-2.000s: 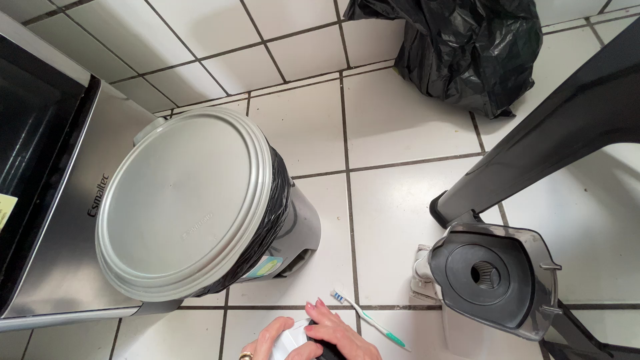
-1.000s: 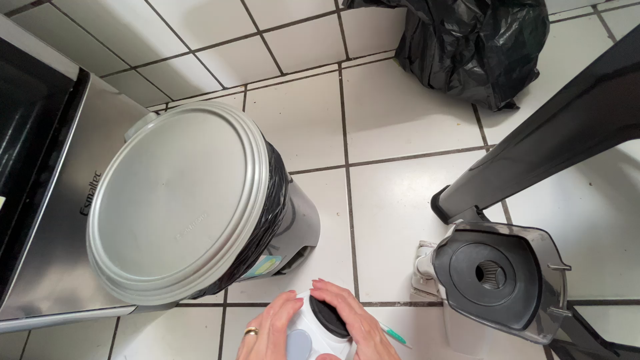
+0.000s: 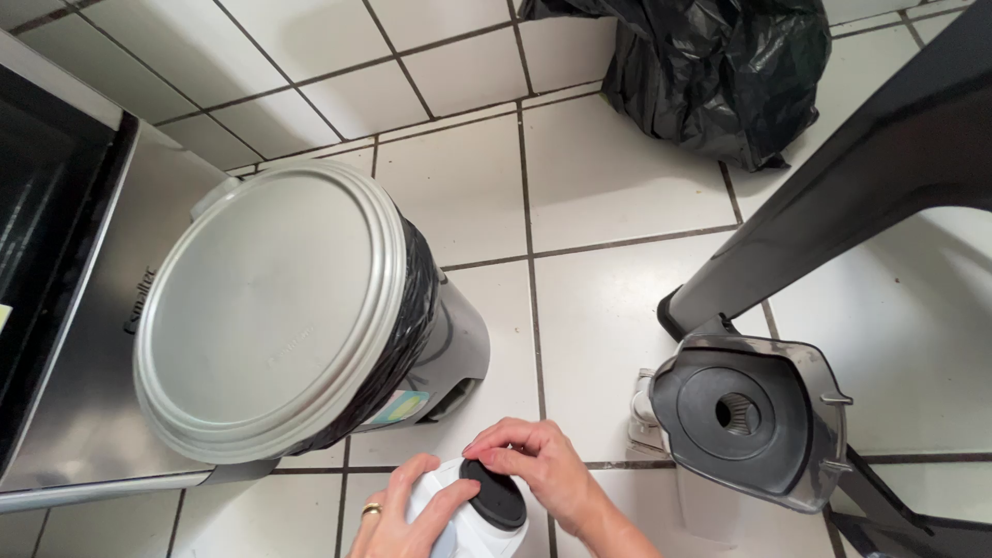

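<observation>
At the bottom centre, my left hand (image 3: 415, 508), with a ring on one finger, holds a white plastic appliance part (image 3: 484, 539) from its left side. An oval black cap (image 3: 496, 496) sits on that part. The fingertips of my right hand (image 3: 539, 469) press on the cap's upper edge, and my left thumb touches its left edge. To the right stands a dark dust container (image 3: 744, 418) with a clear rim and a round hole showing a pleated filter. The lower end of the white part is cut off by the frame.
A grey lidded trash bin (image 3: 263, 310) with a black liner stands at left beside a stainless steel appliance (image 3: 116, 372). A black plastic bag (image 3: 713, 77) lies by the tiled wall. A dark chair or table leg (image 3: 821, 170) slants in from the right.
My right hand has moved onto the black cap's upper edge, from the right side of the white part. The toothbrush seen on the floor earlier is no longer visible.
</observation>
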